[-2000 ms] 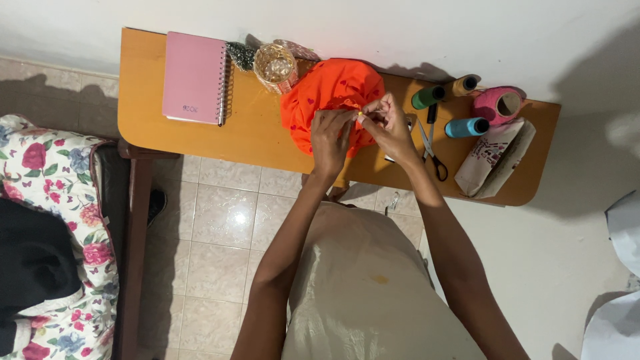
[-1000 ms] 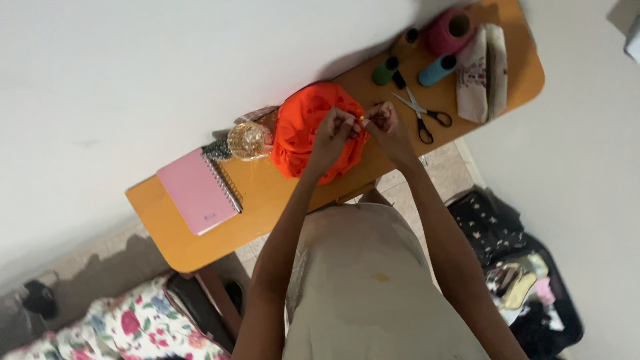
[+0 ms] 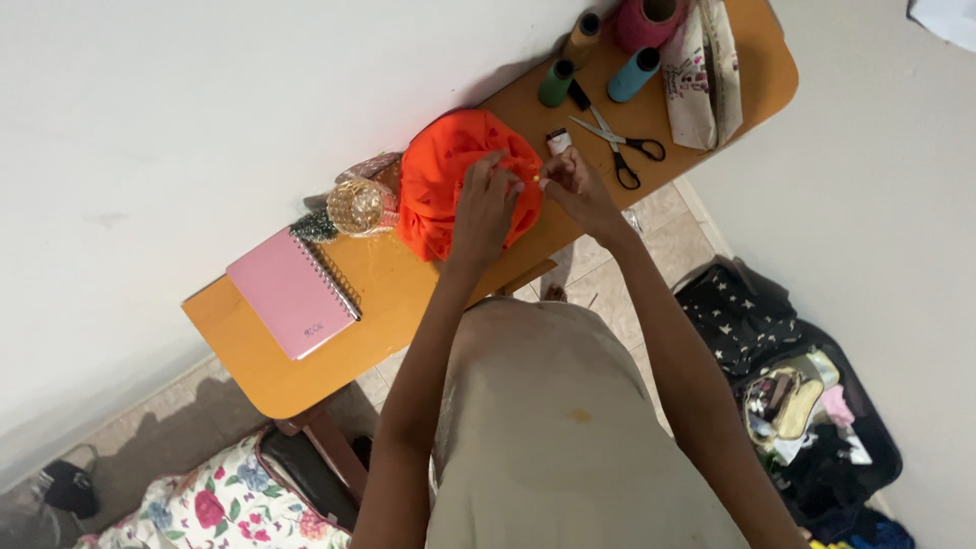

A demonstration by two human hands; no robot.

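Observation:
A bunched orange-red cloth (image 3: 435, 171) lies on the wooden table. My left hand (image 3: 486, 200) rests over its right part, fingers bent; whether it pinches the cloth is hidden. Just right of the cloth, my right hand (image 3: 581, 189) has its thumb and fingertips together at a small yellow-headed pin (image 3: 537, 179). Beyond the right hand lies a small white item with a dark end (image 3: 559, 141). Open scissors with black handles (image 3: 614, 139) lie to the right of it.
Thread spools in green (image 3: 556, 84), blue (image 3: 634, 75), tan (image 3: 582, 40) and pink (image 3: 646, 23) stand near a printed fabric pouch (image 3: 698, 84). A woven-look cup (image 3: 358, 207) and a pink spiral notebook (image 3: 293, 293) are left. An open suitcase (image 3: 862, 412) lies on the floor.
The view has turned strongly, so the table now slants and the suitcase shows at lower right. Both hands stay at the orange-red cloth; the left hand's fingers are spread more over it.

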